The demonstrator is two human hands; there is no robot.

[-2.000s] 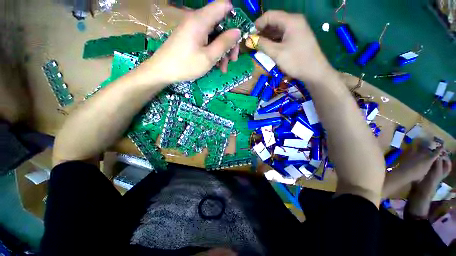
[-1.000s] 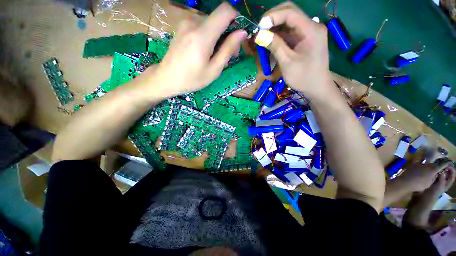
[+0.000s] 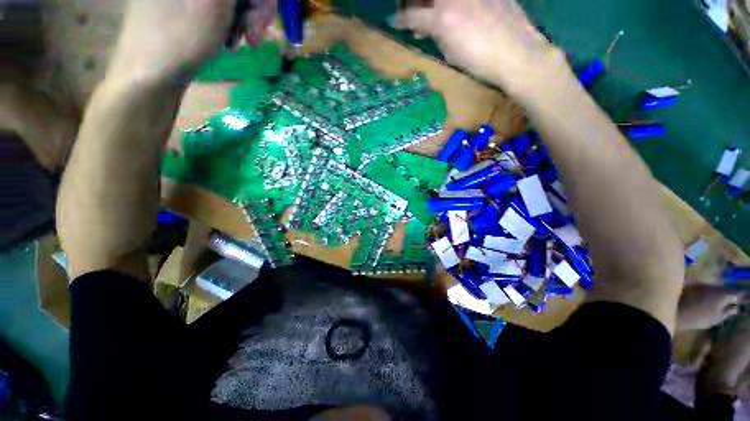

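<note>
My left hand [image 3: 185,29] is at the top left, blurred and partly cut off by the upper edge. A blue battery cell [image 3: 291,20] shows just right of its fingertips; whether the fingers hold it by a wire cannot be told. My right hand [image 3: 475,34] is at the top centre, its fingers pointing left, also cut by the edge; nothing clear shows in it. Green circuit board strips [image 3: 403,123] with silver parts lie heaped below and between my hands. A heap of blue cells with white pads [image 3: 502,222] lies right of the boards.
The green surface [image 3: 526,12] at the upper right carries scattered blue cells [image 3: 645,130] with thin wires. Another person's hand [image 3: 707,307] is at the lower right. Grey metal boxes [image 3: 226,275] are below the tan table edge. My right forearm passes beside the cell heap.
My hands have moved apart from their meeting point at top centre, the left hand to the left and up. The blue cell under my right fingers no longer shows there. The view has shifted somewhat.
</note>
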